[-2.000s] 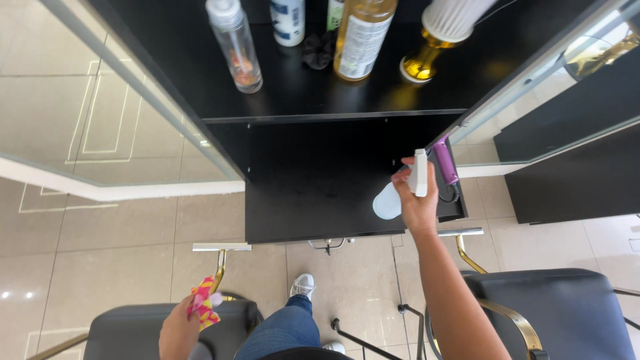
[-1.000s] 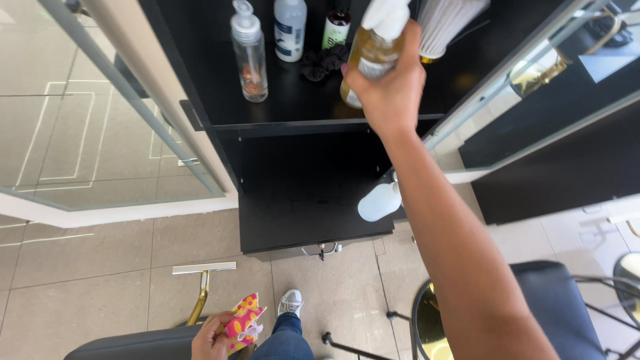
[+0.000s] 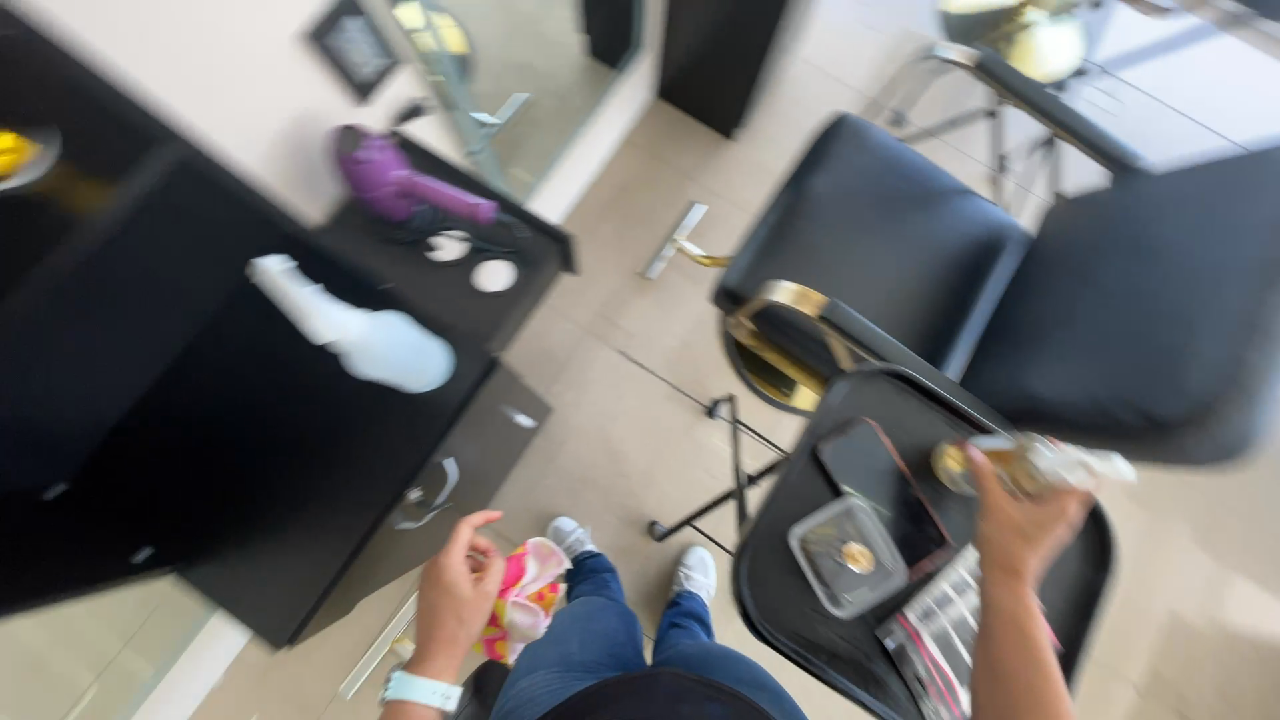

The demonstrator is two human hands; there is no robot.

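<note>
My right hand (image 3: 1030,515) grips a bottle of amber liquid with a white top (image 3: 1010,465), tilted over a black trolley tray (image 3: 775,590). In that tray lie a dark phone (image 3: 885,490), a clear plastic container with something gold inside (image 3: 848,557) and a clear pouch with pink edging (image 3: 935,635). At the lower left my left hand (image 3: 462,585) holds a pink, yellow and white patterned cloth (image 3: 525,600); its index finger is extended. A white spray bottle (image 3: 360,335) is on the black cabinet surface, touched by neither hand. The view is blurred.
A purple hair dryer (image 3: 405,185) lies on a small black shelf near two white discs. A black salon chair with gold armrests (image 3: 880,240) stands behind the tray. The black drawer front (image 3: 470,455) with its handle faces the floor, where my feet stand. A mirror (image 3: 540,90) is beyond.
The amber bottle has moved in my right hand from the upper shelf to above the trolley tray. Before that, the same hand held the white spray bottle. The view has swung right.
</note>
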